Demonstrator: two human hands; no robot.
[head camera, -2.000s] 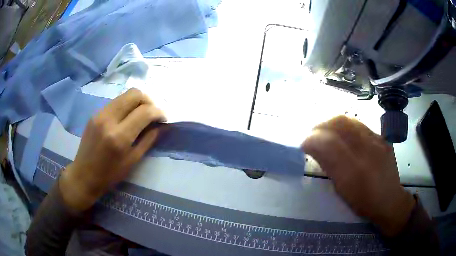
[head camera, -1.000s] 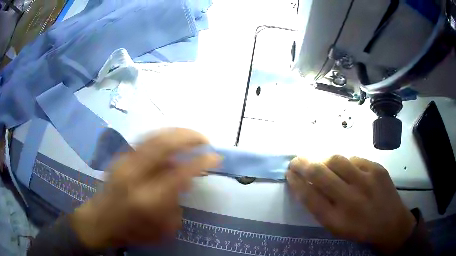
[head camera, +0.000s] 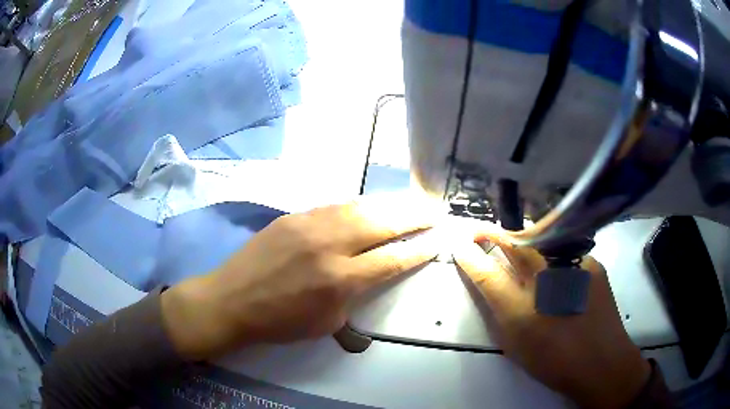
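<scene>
A light blue fabric strip (head camera: 200, 240) lies across the left of the table and passes under my left hand. My left hand (head camera: 296, 272) lies flat with fingertips stretched to the bright needle area of the sewing machine head (head camera: 512, 104). My right hand (head camera: 528, 311) is just right of it, its fingertips close to the left ones, partly behind the grey ribbed knob (head camera: 563, 289). Glare hides the cloth at the fingertips, so I cannot tell what either hand grips there.
A heap of light blue cut pieces (head camera: 184, 96) lies upper left, with a crumpled white piece (head camera: 166, 164) beside it. A dark flat oblong (head camera: 687, 295) lies at the right. Printed ruler tape (head camera: 216, 393) runs along the curved near edge.
Both hands have moved from the table's front up to the needle area, taking the strip's right end out of clear view. The machine head appears larger and nearer as the view shifted.
</scene>
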